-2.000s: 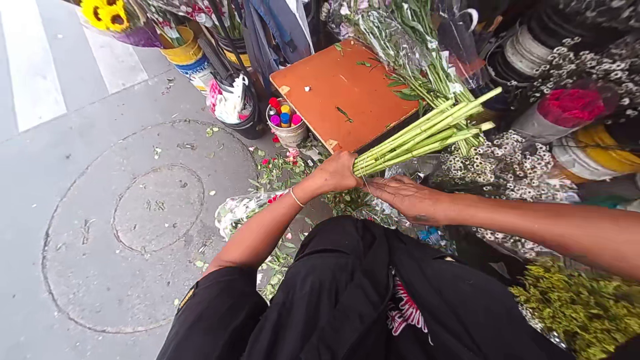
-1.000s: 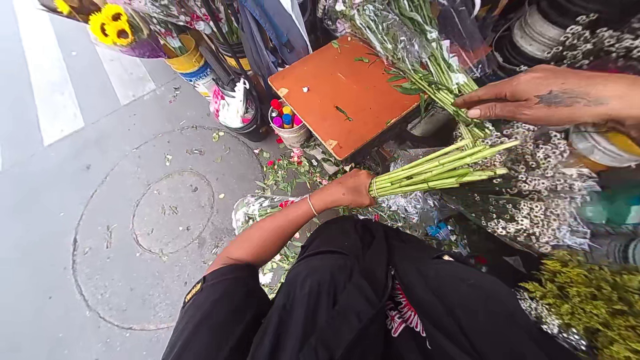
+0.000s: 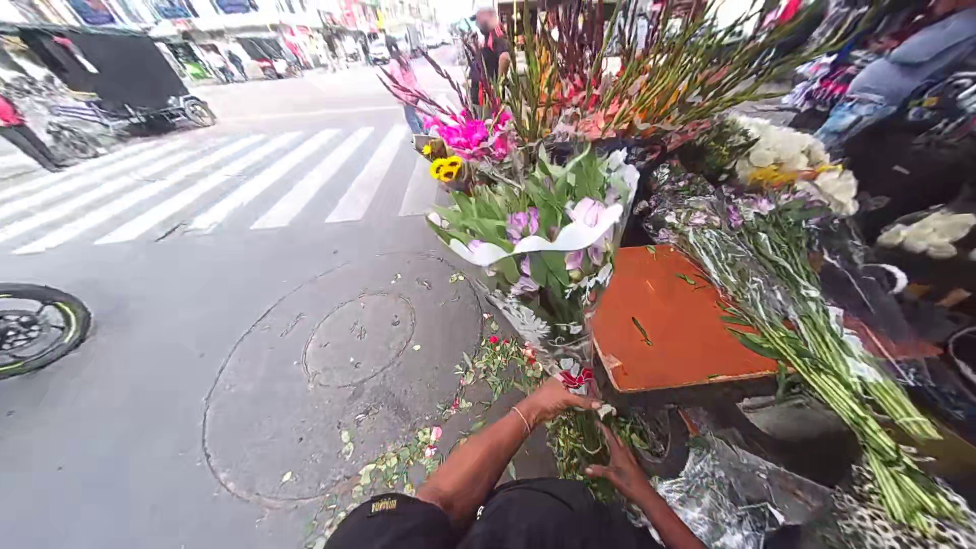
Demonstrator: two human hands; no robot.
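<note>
My left hand (image 3: 560, 400) is closed around the lower end of a wrapped flower bouquet (image 3: 557, 244), just below a red and white bow (image 3: 576, 375). Lilac flowers and green leaves fill the bouquet, inside a clear and white-edged wrapper, and it stands roughly upright in front of me. Below and to the right of that grip is my right hand (image 3: 619, 463), its fingers apart beneath the bouquet's base; no object shows in it. The stem ends are hard to make out against the leaves behind.
An orange board (image 3: 671, 328) lies right of the bouquet, with bundled long stems (image 3: 854, 404) beside it. Crumpled clear plastic (image 3: 717, 488) is at lower right. Cut leaves and petals (image 3: 496, 366) litter the pavement. A motorcycle wheel (image 3: 38, 328) stands at left; people are near the crosswalk (image 3: 297, 183).
The view has tilted up toward the street. My left hand held bare green stems before and now holds the wrapped bouquet upright. My right hand has come from the bundled stems to below the bouquet.
</note>
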